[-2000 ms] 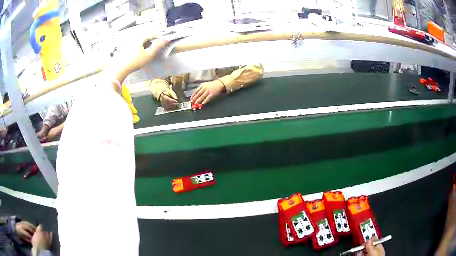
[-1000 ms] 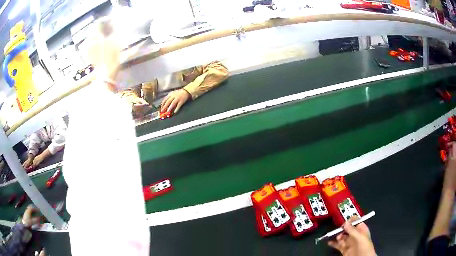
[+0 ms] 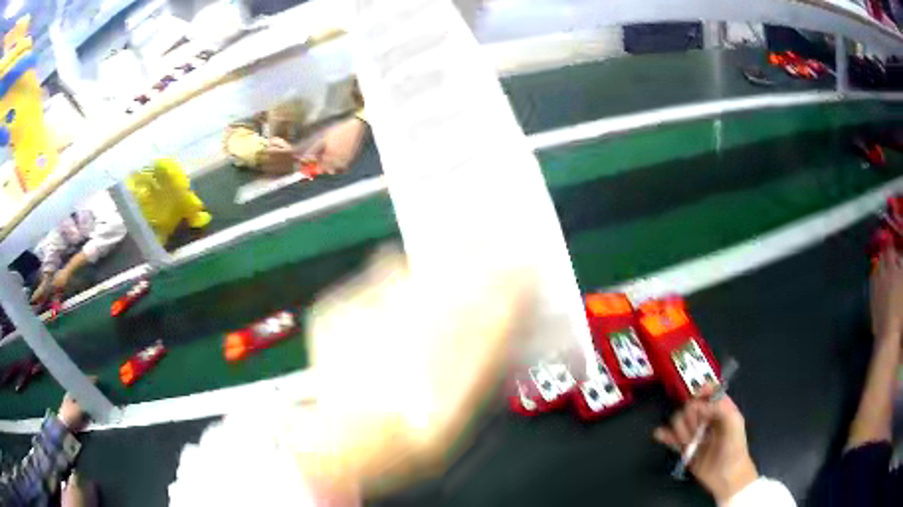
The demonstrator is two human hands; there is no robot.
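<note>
My left hand (image 3: 416, 366) is large and motion-blurred at the centre. It holds a long white backing strip (image 3: 475, 149) with faint grey marks, which stretches up past the frame's top edge. My right hand (image 3: 718, 441) holds slim tweezers (image 3: 687, 457) beside the nearest red-and-orange unit (image 3: 679, 347). Several such units with white circuit boards lie side by side on the dark bench; another unit (image 3: 628, 349) is next to it. The strip and my left hand partly cover the leftmost ones.
Red units, one of them nearby (image 3: 260, 336), lie on the green conveyor (image 3: 683, 188), which has white edge rails. Across it, a person's hands (image 3: 337, 147) work on a small red item. Other workers' arms show at left and right (image 3: 884, 327). A shelf rail crosses the upper left.
My left hand has come down from the shelf above and now holds the white strip. The view has shifted. My right hand and tweezers remain by the units, with the tweezers at a steeper angle.
</note>
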